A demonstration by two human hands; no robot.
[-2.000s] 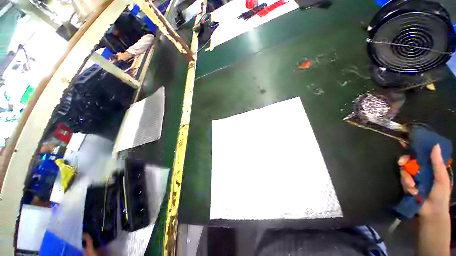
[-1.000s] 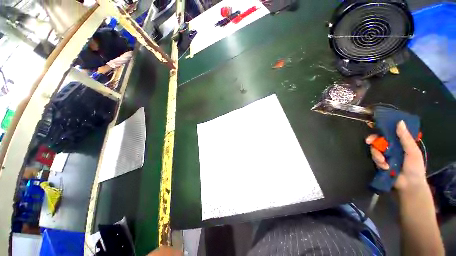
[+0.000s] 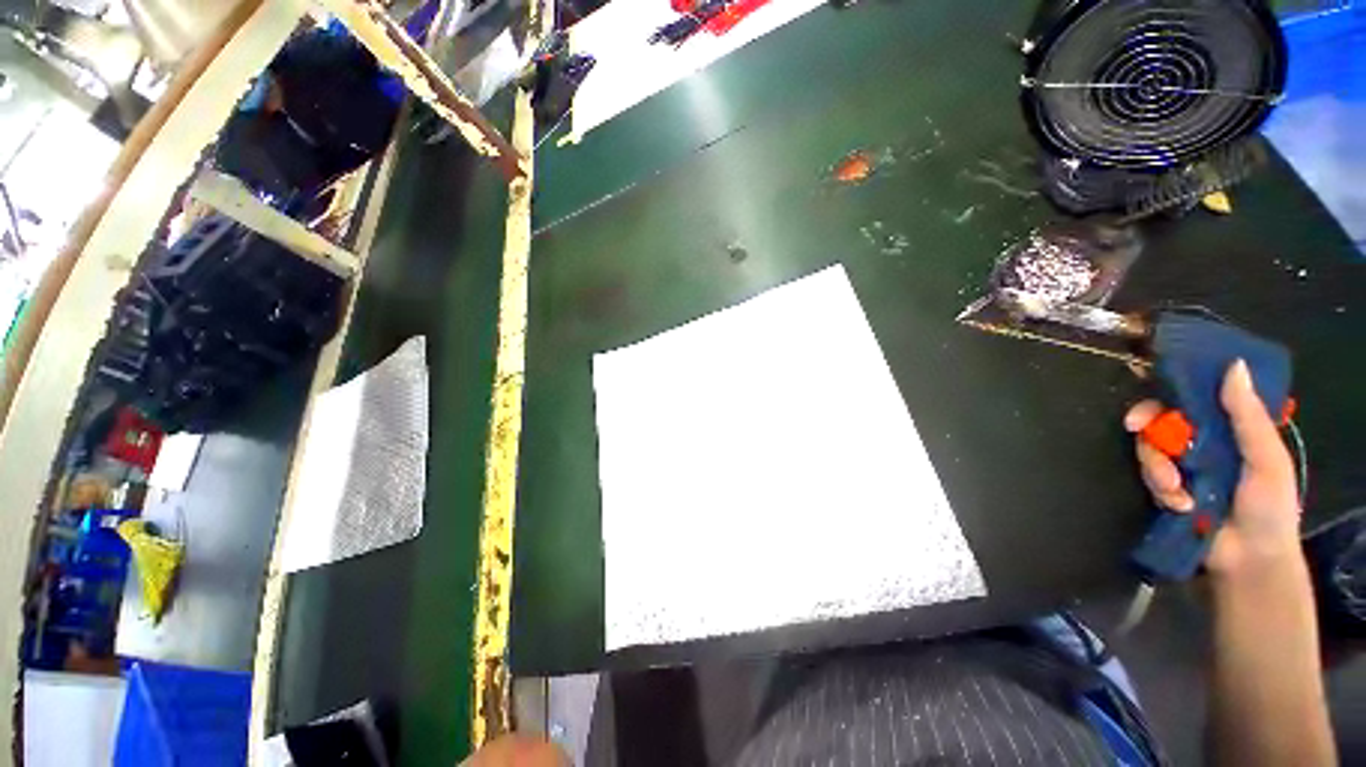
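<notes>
My right hand [image 3: 1251, 487] is closed around the dark blue soldering gun [image 3: 1201, 412] with the orange-red trigger. The gun's metal nose points left and lies at the silvery metal-wool tip cleaner [image 3: 1049, 273]. A white protective sheet [image 3: 772, 465] lies flat on the bench before me with nothing on it. My left hand [image 3: 517, 752] is cut off by the bottom edge beside the yellow rail; its fingers are hidden. Part of a black plastic housing [image 3: 337, 740] shows at the bottom edge on the belt.
The chipped yellow rail [image 3: 507, 405] divides bench and green belt. Another sheet [image 3: 360, 465] lies on the belt. A black bench fan [image 3: 1154, 87] stands at the back right, a blue crate [image 3: 1326, 120] beyond it. Red and black wires [image 3: 719, 18] lie on a white board. Black housings [image 3: 210, 322] are heaped left.
The housings on the belt at lower left have moved almost out of view. My left hand has moved to the bottom edge by the rail. My right hand still holds the gun. The view has shifted.
</notes>
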